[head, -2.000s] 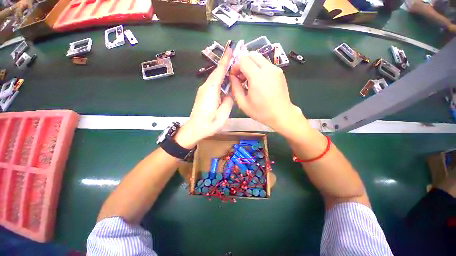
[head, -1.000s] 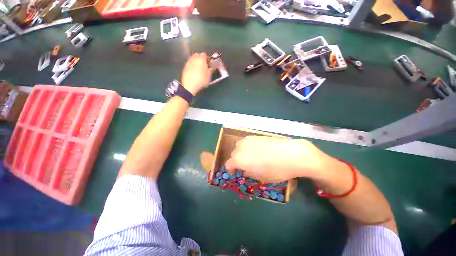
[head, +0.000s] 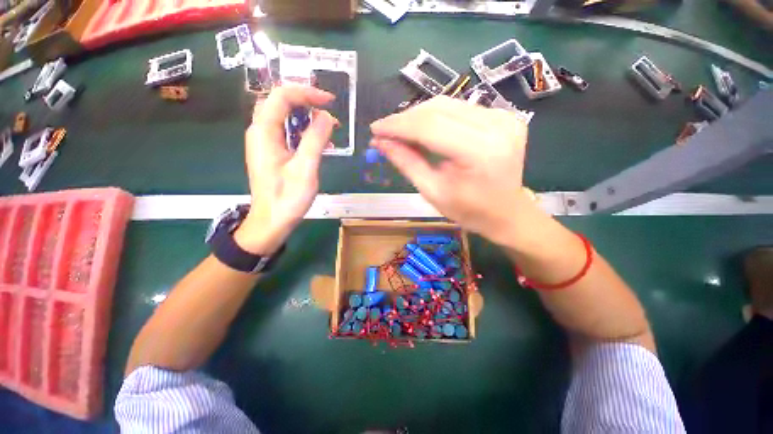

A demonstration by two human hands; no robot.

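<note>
My left hand holds a white plastic housing with a large rectangular window, upright above the belt. A small dark part shows between its thumb and fingers. My right hand, just to the right of the housing, pinches a blue cylindrical cell at its fingertips; the cell is small and blurred, with a thin lead hanging. The open carton lies below both hands. It holds blue cells, some lying and some upright, with tangled red lead wires.
A pale metal rail runs behind the carton. Beyond it, the green belt carries several white housings with attached parts. A pink-red compartment tray is at left, another at upper left. A grey bracket slants across the right.
My right hand has come up out of the carton with a blue cell. My left hand has lifted a housing off the belt and turned it upright. The view has shifted.
</note>
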